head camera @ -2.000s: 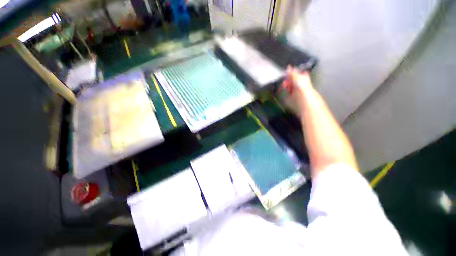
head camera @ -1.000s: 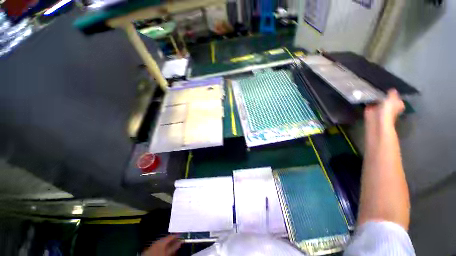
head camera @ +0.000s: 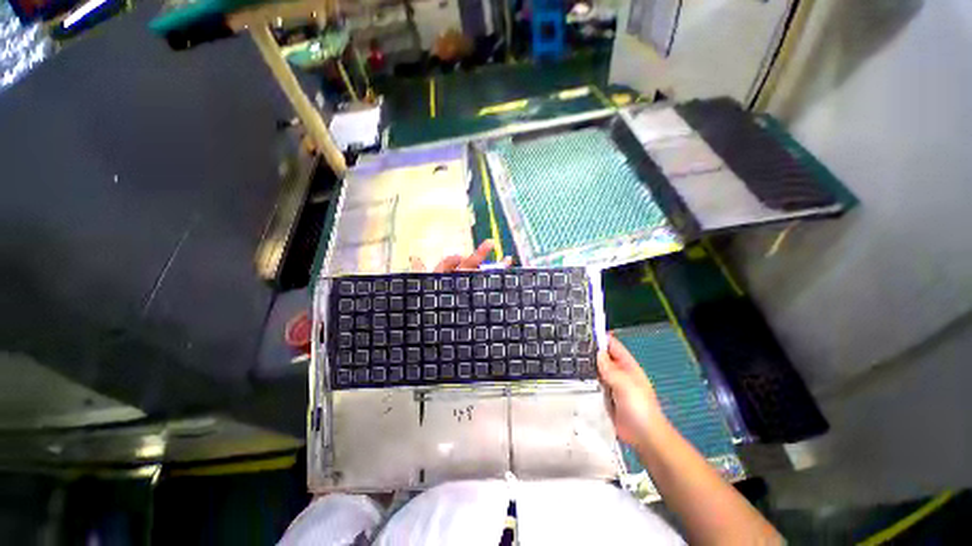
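A silver tray carrier is close in front of me, with a black grid of rounded squares on its upper half and handwritten marks on the bare lower half. My right hand grips its right edge. My left hand shows only as fingertips past the far edge; the rest is hidden under the carrier. The carrier covers the place where the white record sheets lay.
Beige metal plates lie at the back left and a teal dotted panel at the back centre. Another teal panel is partly hidden at right. Other carriers and black trays are further right. A red ring is at left.
My right hand has come back from the carriers at the right and now holds a carrier in front of me. My left hand has moved from the lower left to under it.
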